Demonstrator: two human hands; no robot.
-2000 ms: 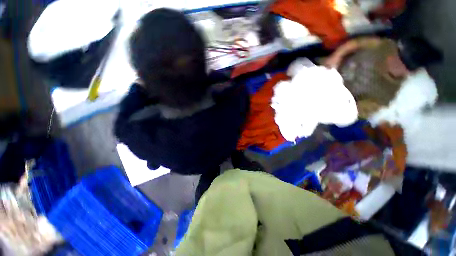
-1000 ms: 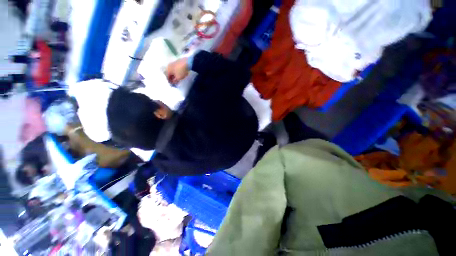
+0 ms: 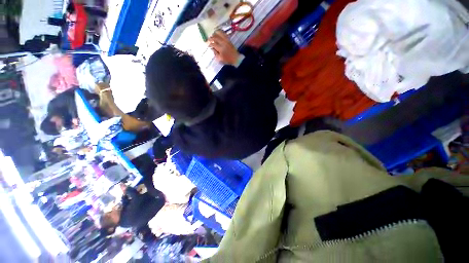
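Note:
Neither of my hands is in view; only my green jacket shows at the bottom. Nearest in front of me a person in a dark jacket (image 3: pixel 231 115) bends over a white table (image 3: pixel 262 25). That person's hand (image 3: pixel 224 47) is on the tabletop beside scissors with red-orange looped handles (image 3: pixel 241 19). A small green stick-like tool (image 3: pixel 202 32) lies near the fingertips. Small dark bits (image 3: pixel 218 7) lie on the tabletop. The head hides part of the table.
Rust-orange cloth (image 3: pixel 326 82) hangs right of the person, with a white cloth heap (image 3: pixel 401 43) beside it. Blue crates (image 3: pixel 218 182) and pale cloth (image 3: pixel 172 185) stand on the floor. Other people and crowded tables are at the left. A blue crate (image 3: pixel 406 149) is at the right.
The view has turned, showing more of the workshop at the left. The person's hand, hidden two seconds ago, now shows near the scissors. The yellow-handled screwdriver seen earlier at the left no longer shows clearly.

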